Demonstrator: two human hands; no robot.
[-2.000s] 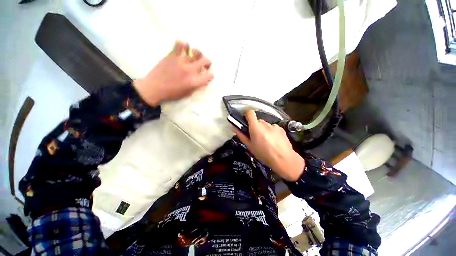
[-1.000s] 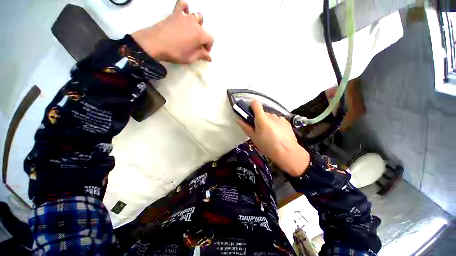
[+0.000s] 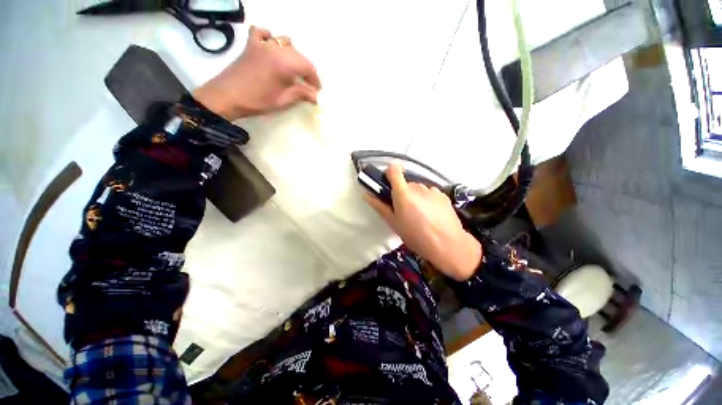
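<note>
A cream fabric piece [image 3: 237,257] lies on the white-covered table, with a small dark label [image 3: 191,353] at its near left end. My left hand [image 3: 265,75] pinches the fabric's far edge between its fingertips. My right hand [image 3: 427,221] grips the steam iron [image 3: 380,170] by its black handle at the fabric's right side. The iron's pointed tip faces left, toward the fabric. A brown-grey block [image 3: 241,190] lies under my left forearm, partly hidden by the sleeve.
Black shears [image 3: 194,14] lie at the far left. A curved brown ruler [image 3: 36,217] lies at the left. A pale hose [image 3: 524,95] and black cord run behind the iron. A grey bar [image 3: 578,54] lies at the right table edge. A round stool [image 3: 584,289] stands at lower right.
The left hand has closed from a flat spread into a pinch on the fabric edge. The view has shifted, so the shears show more fully. The iron stays by the fabric's right side.
</note>
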